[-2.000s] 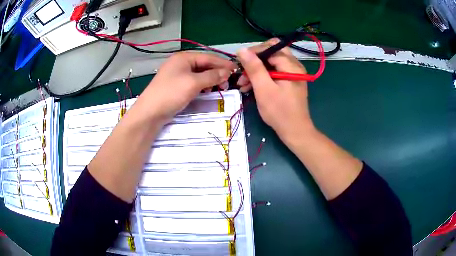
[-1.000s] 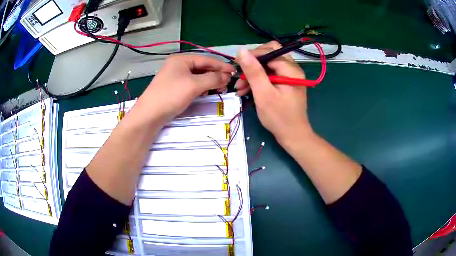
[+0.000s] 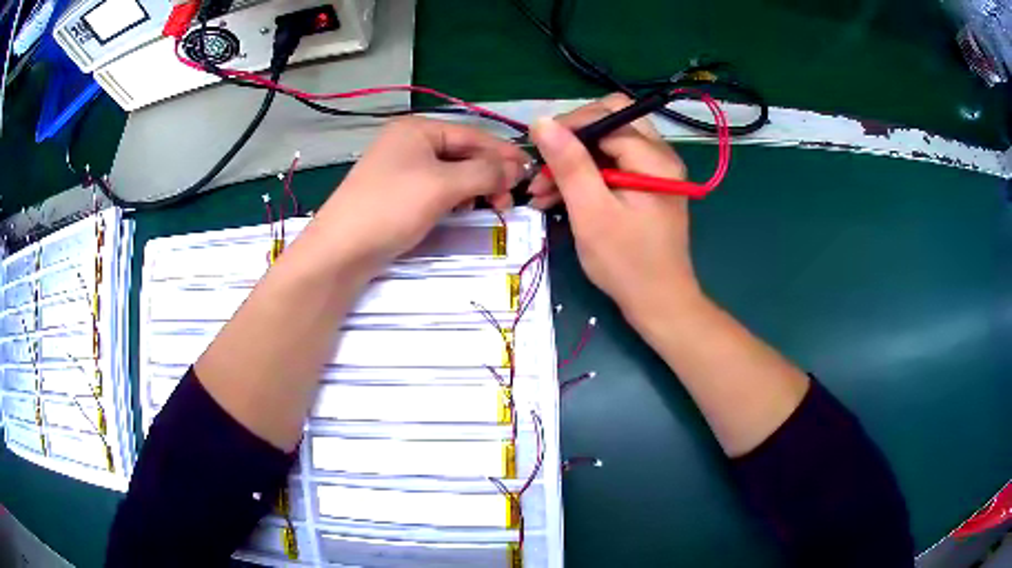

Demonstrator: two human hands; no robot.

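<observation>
My right hand [image 3: 616, 205] holds the red test probe [image 3: 649, 182] and the black test probe [image 3: 621, 118] together, tips pointing left. My left hand [image 3: 427, 183] pinches a tiny white lead connector [image 3: 526, 166] at the probe tips; whether the tips touch it is too small to tell. Both hands are over the back edge of the white battery tray [image 3: 552, 388]. Silvery-white pouch cells [image 3: 405, 457] lie in its slots, with yellow tape [image 3: 512, 457] at their wired ends. Several thin leads hang over the tray's right edge.
The off-white battery tester [image 3: 244, 47] stands at the back left on a grey surface [image 3: 183, 150]. Red and black probe cables [image 3: 388, 91] run from it to my hands. More stacked trays [image 3: 120, 355] stand at the left. A black cable [image 3: 577, 61] curls behind my right hand.
The black probe has tilted slightly and its rear end sits lower than two seconds ago. Both hands stay close together at the connector. The whole view has shifted slightly.
</observation>
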